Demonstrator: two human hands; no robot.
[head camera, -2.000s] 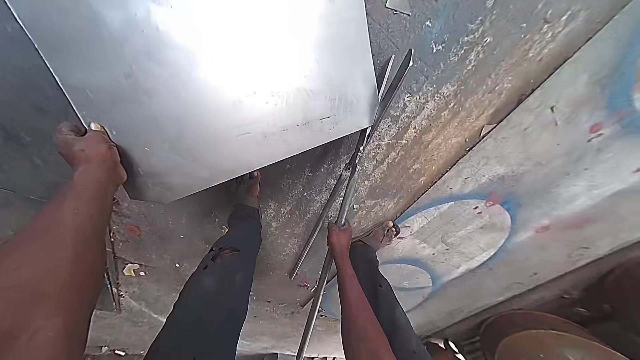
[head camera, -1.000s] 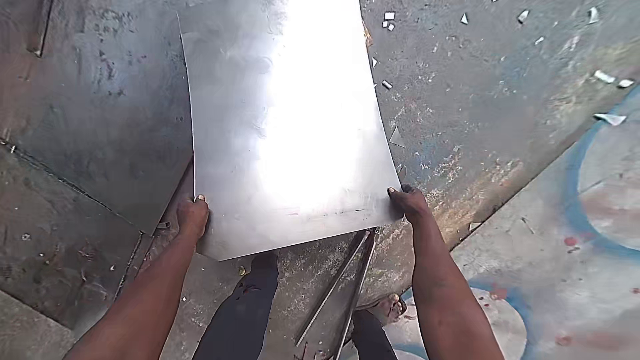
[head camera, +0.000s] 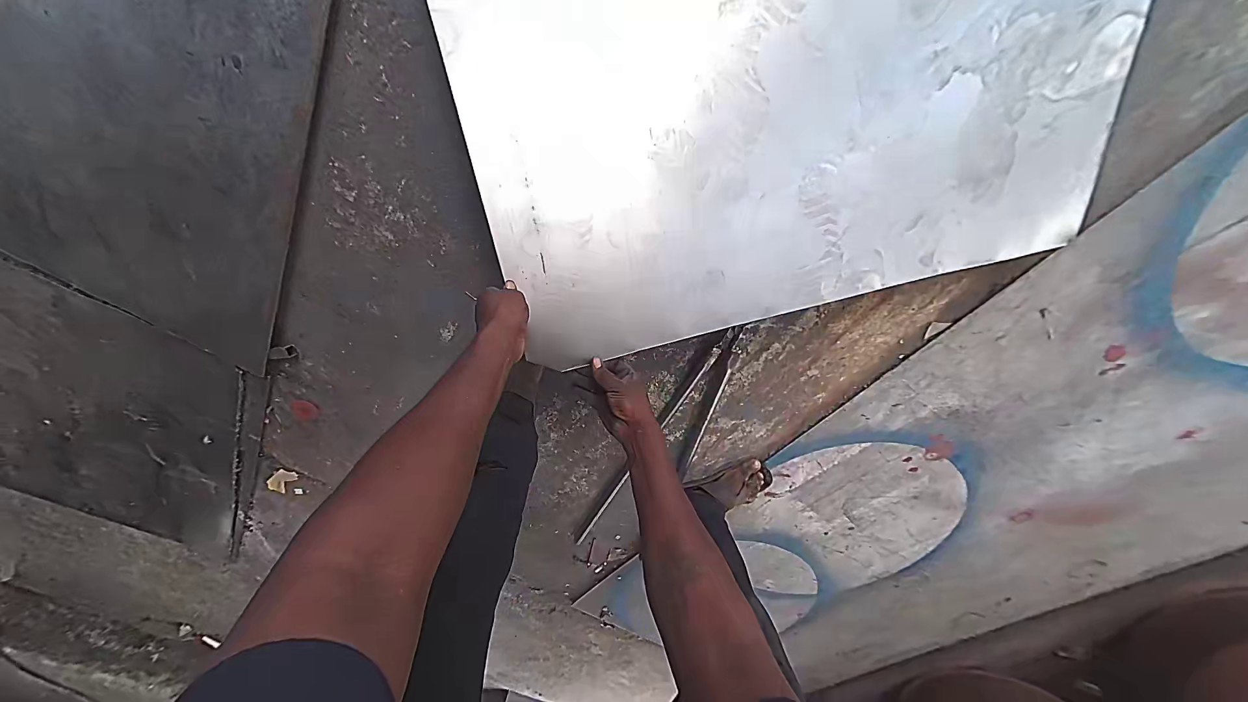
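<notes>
A large shiny metal sheet (head camera: 780, 175) reaches from the top of the view down to my hands. My left hand (head camera: 503, 317) grips its left edge close to the near corner. Along the lower edge, just right of that corner, my right hand (head camera: 621, 395) pinches the sheet with the thumb on top. Two narrow metal bars (head camera: 704, 405) lie on the ground to the right of my right hand, their far ends hidden under the sheet.
Dark metal plates (head camera: 146, 175) lie on the left. At the right is a pale sheet (head camera: 1053, 439) with blue painted rings and red spots. My foot (head camera: 738, 483) stands beside the bars. Small scraps (head camera: 282, 480) lie at lower left, and brown rounded objects sit at lower right.
Two seconds ago my right hand held a bar; a second ago it held the sheet's right corner. Now it is close to my left hand, and the sheet is turned and extends to the right.
</notes>
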